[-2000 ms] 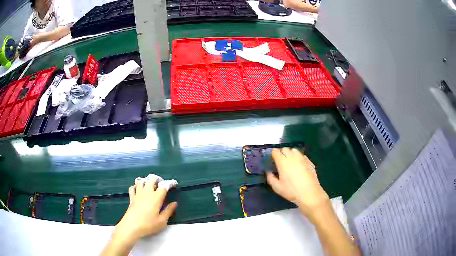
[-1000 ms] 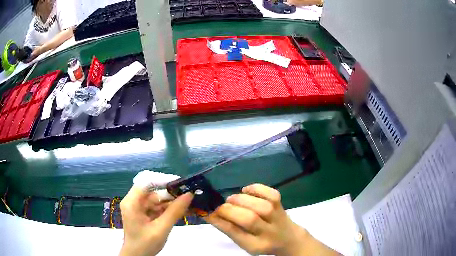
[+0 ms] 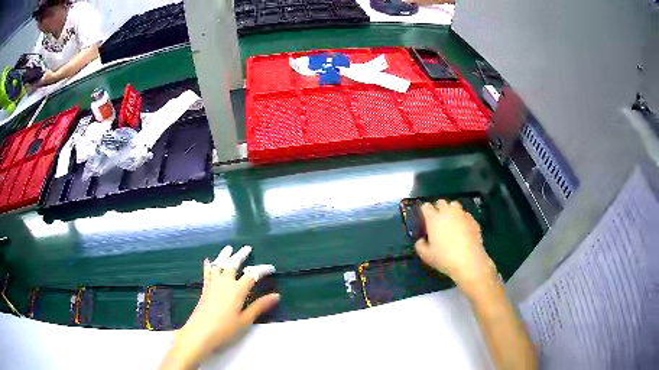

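Observation:
Several thin dark phone middle frames lie on the green conveyor belt. One frame (image 3: pixel 410 219) lies farther out at the right. My right hand (image 3: pixel 451 238) is curled over this frame, with the fingers at its left part; the exact fingertip contact is hidden. Another frame (image 3: pixel 381 283) with an orange strip lies nearer, along the mat's edge. My left hand (image 3: pixel 224 300), with white finger cots, is spread over a frame lying at the near edge. The thumb is beside that frame's dark end (image 3: pixel 266 295). No tool is visible in either hand.
White foam mat (image 3: pixel 311 343) along the near edge. Red parts tray (image 3: pixel 311 155) beyond the belt, with white strips and a blue piece. Black parts tray (image 3: pixel 173 162) with a plastic bag and bottle. Grey post (image 3: pixel 217 87) between them. Instruction sheet (image 3: pixel 600 289) right. A person sits far left.
The frame held up between both hands is no longer raised. My hands have moved apart, the left to the near row and the right outward to a frame on the belt.

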